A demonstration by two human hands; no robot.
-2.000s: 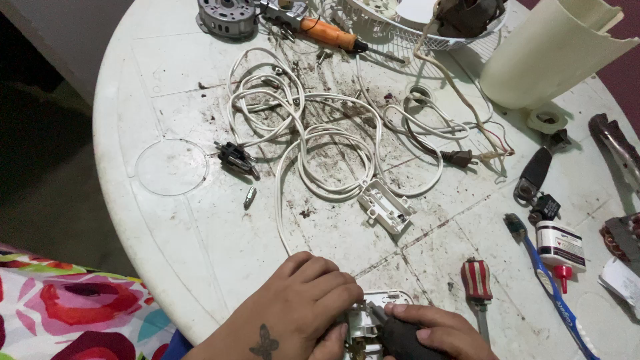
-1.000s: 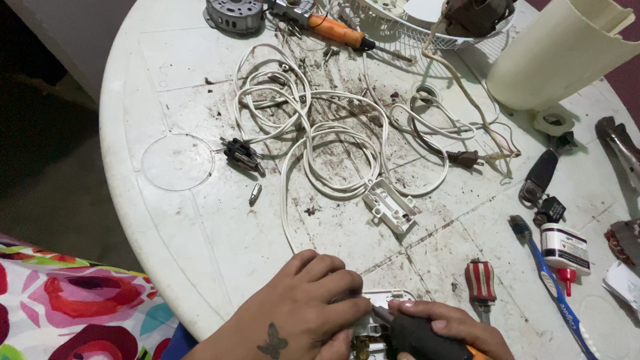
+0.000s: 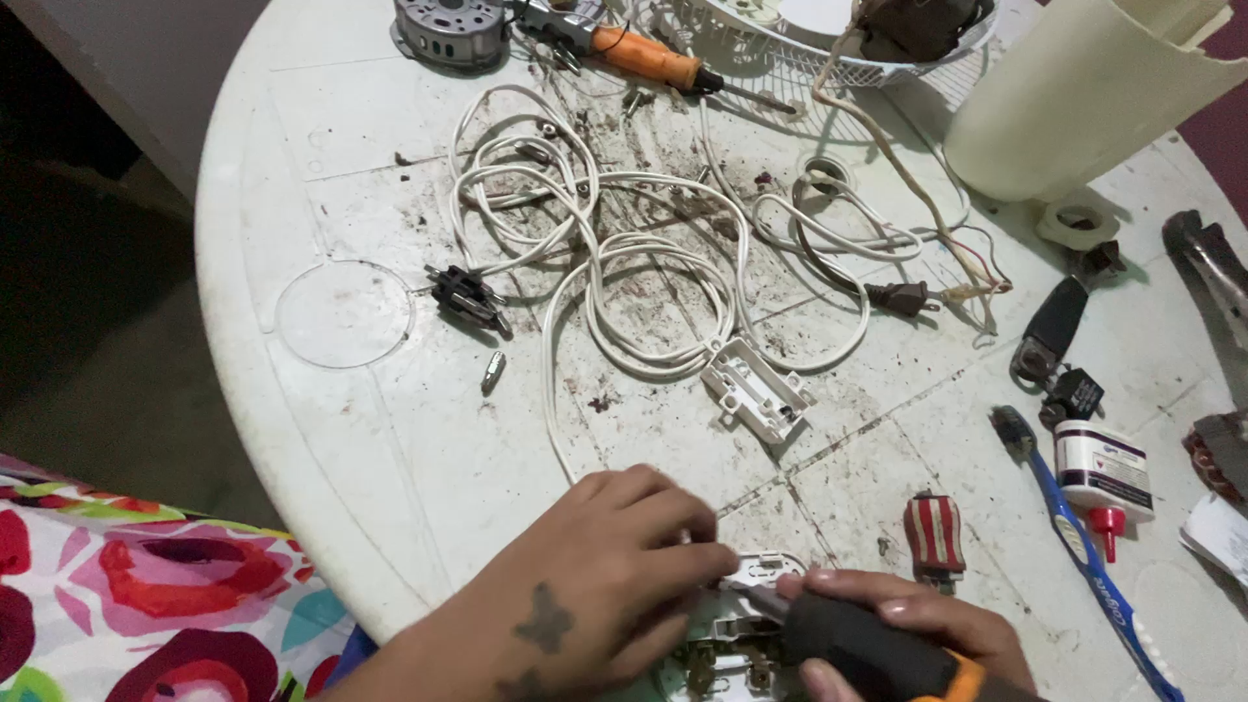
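Note:
My left hand (image 3: 614,575) rests over a white plastic electrical housing (image 3: 770,565) with metal contacts inside, its fingertips at the housing's upper part. My right hand (image 3: 916,624) grips a screwdriver with a black and orange handle (image 3: 858,643); the metal shaft points left into the housing near my left fingertips. The exact spot of the tip is hard to see. A white cord (image 3: 554,419) runs down behind my left hand from a loose coil. Beyond my hands lies a small white plastic part with slots (image 3: 756,390). The housing's lower edge is partly hidden and cut off.
A red-and-white striped handle (image 3: 934,536), a blue toothbrush (image 3: 1082,556) and a white bottle with red tip (image 3: 1104,473) lie at right. A black plug part (image 3: 468,300) lies left. Farther back are an orange-handled screwdriver (image 3: 648,60), a motor casing (image 3: 450,34) and a cream plastic cylinder (image 3: 1053,97).
The screwdriver in my right hand has turned, and its orange part now shows at lower right. My left hand remains over the housing.

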